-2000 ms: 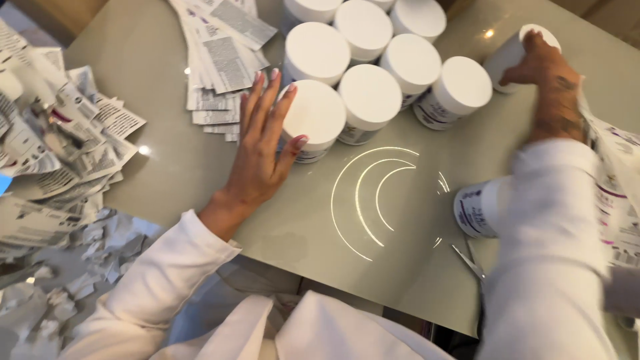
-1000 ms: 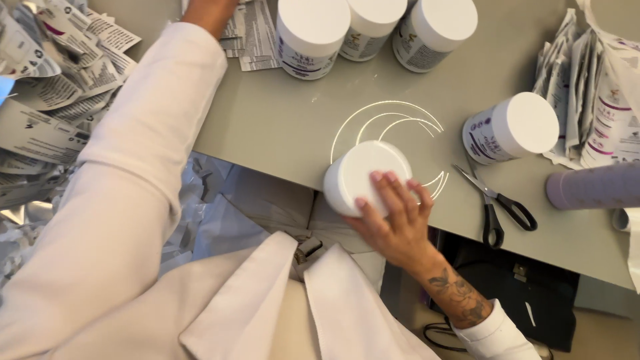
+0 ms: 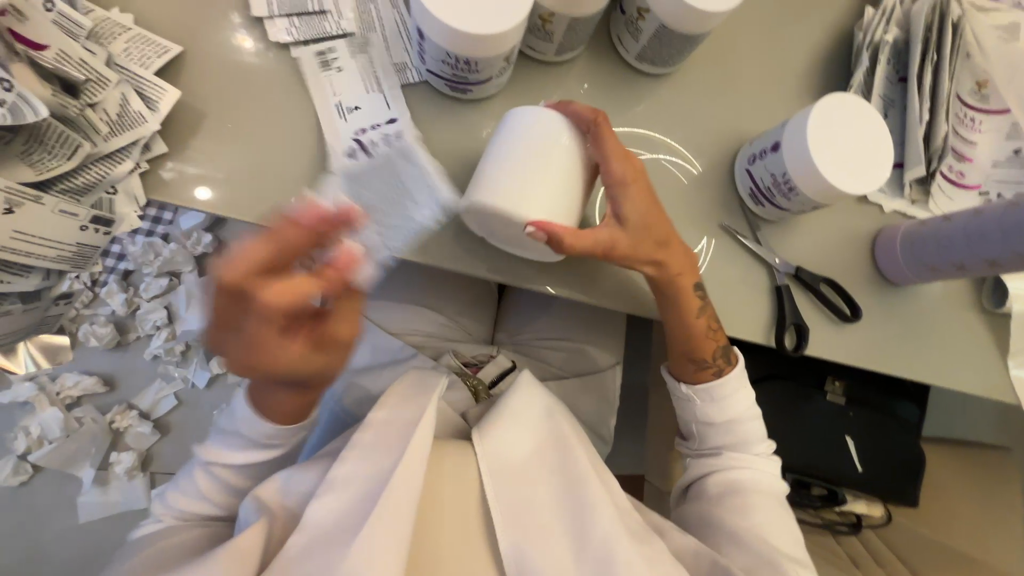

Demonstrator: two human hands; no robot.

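My right hand [image 3: 628,196] grips a plain white plastic jar [image 3: 528,180], tilted near the table's front edge; no label shows on the side facing me. To its left, my left hand [image 3: 284,296] is blurred, its fingertips closed on a printed label strip [image 3: 384,172] whose pale backing faces up at the near end. The strip stretches from the fingers toward the back of the table, close to the jar. Behind stand labelled white jars [image 3: 472,48], and another labelled jar [image 3: 812,156] stands to the right of my right hand.
Black-handled scissors [image 3: 792,280] lie partly spread at the right front edge. A lilac cylinder [image 3: 948,240] and upright stacks of labels [image 3: 920,104] are at the right. Heaped label strips [image 3: 72,144] fill the left side, with crumpled paper scraps [image 3: 152,304] below. A black bag [image 3: 840,424] sits under the table edge.
My left hand has come back from the far left of the table with a label strip. My right hand let go of a jar at the right, and now holds the plain jar, more tilted than before.
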